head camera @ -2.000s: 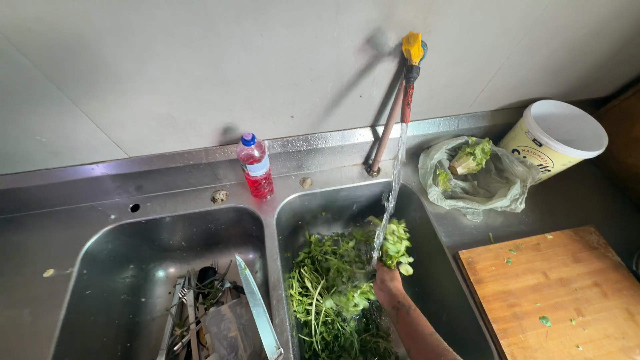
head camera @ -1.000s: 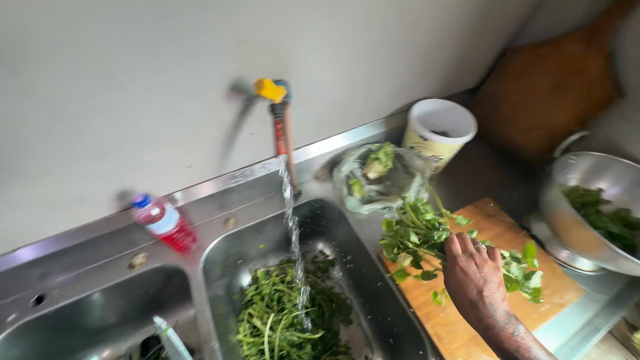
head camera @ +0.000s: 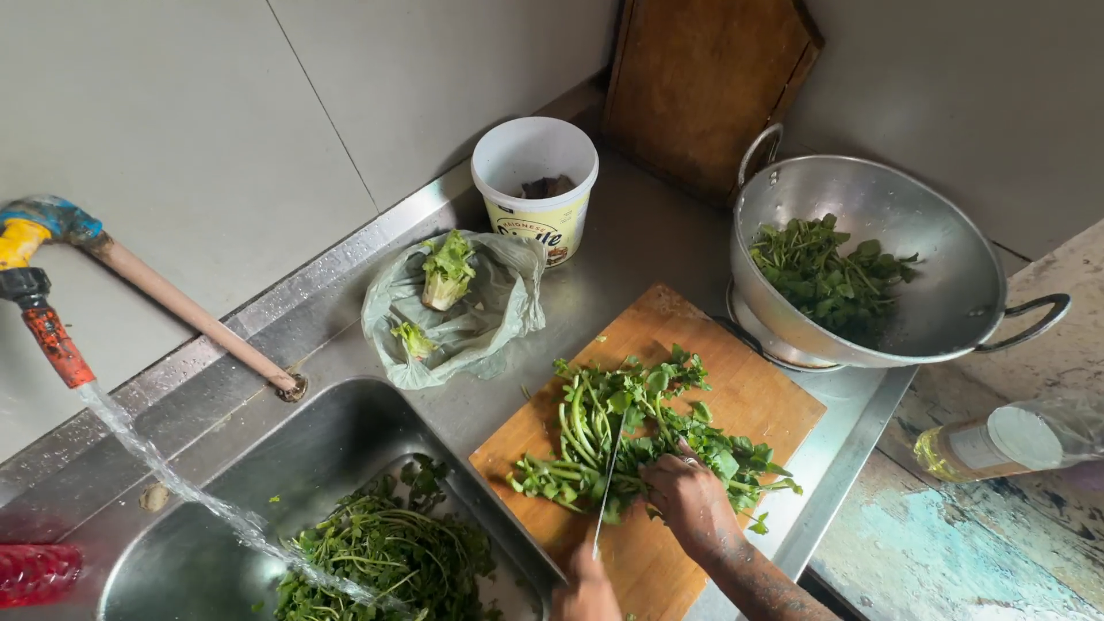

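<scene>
My left hand (head camera: 586, 595), at the bottom edge of the head view, grips a knife (head camera: 609, 483) whose handle is mostly hidden. The thin blade points away from me across a bunch of leafy greens (head camera: 595, 423) on a wooden cutting board (head camera: 759, 379). Just right of the blade, my right hand (head camera: 690, 500) presses on the greens and holds them, fingers curled over the stems. A ring shows on one finger. Leaves stick out on both sides of this hand, and stems lie spread left of the blade.
Water runs from a tap (head camera: 56, 345) into a steel sink (head camera: 336, 423) holding more greens (head camera: 388, 552). Behind the board are a plastic bag (head camera: 492, 319) with vegetable pieces and a white-rimmed bucket (head camera: 535, 164). A two-handled metal colander or pan (head camera: 940, 267) holds greens; a bottle (head camera: 992, 444) lies right.
My right hand has brought greens from the sink and over the board, and they now lie on it. My left hand has come into view with a knife. The view has swung right.
</scene>
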